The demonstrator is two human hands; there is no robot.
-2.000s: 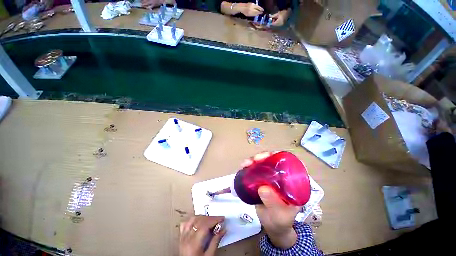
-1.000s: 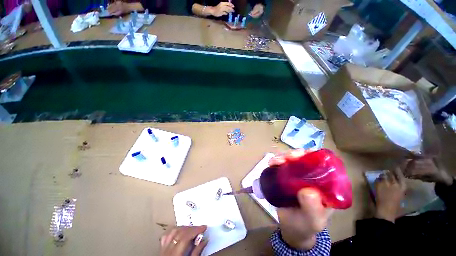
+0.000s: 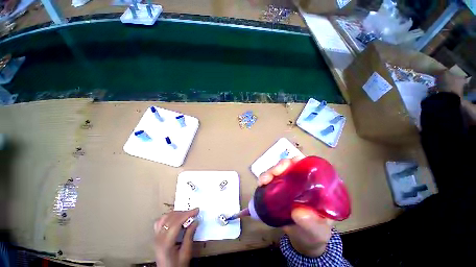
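Observation:
My right hand point(image 3: 308, 229) grips a translucent red-pink squeeze bottle point(image 3: 318, 190) with a dark collar, tilted so its thin nozzle point(image 3: 240, 214) points left. The tip is at the small metal piece point(image 3: 223, 220) near the lower right corner of a white square plate point(image 3: 209, 203). Two more metal pieces sit at the plate's upper left and upper right point(image 3: 223, 184). My left hand point(image 3: 175, 234), with a ring, pinches a small metal piece point(image 3: 189, 221) at the lower left corner. Another white plate point(image 3: 269, 159) is partly hidden behind the bottle.
A white plate with dark-topped posts point(image 3: 162, 148) lies beyond left. Plates with posts lie at right point(image 3: 334, 138) and far right point(image 3: 399, 190). A small parts pile point(image 3: 247, 119) lies between. The green conveyor point(image 3: 198, 62) runs behind. A person's dark sleeve point(image 3: 443, 135) reaches into the carton point(image 3: 365, 117).
The nozzle has moved from the upper right piece to the lower right one. The near plate now lies squarer to me. The neighbour's arm has moved from the far-right plate to the carton.

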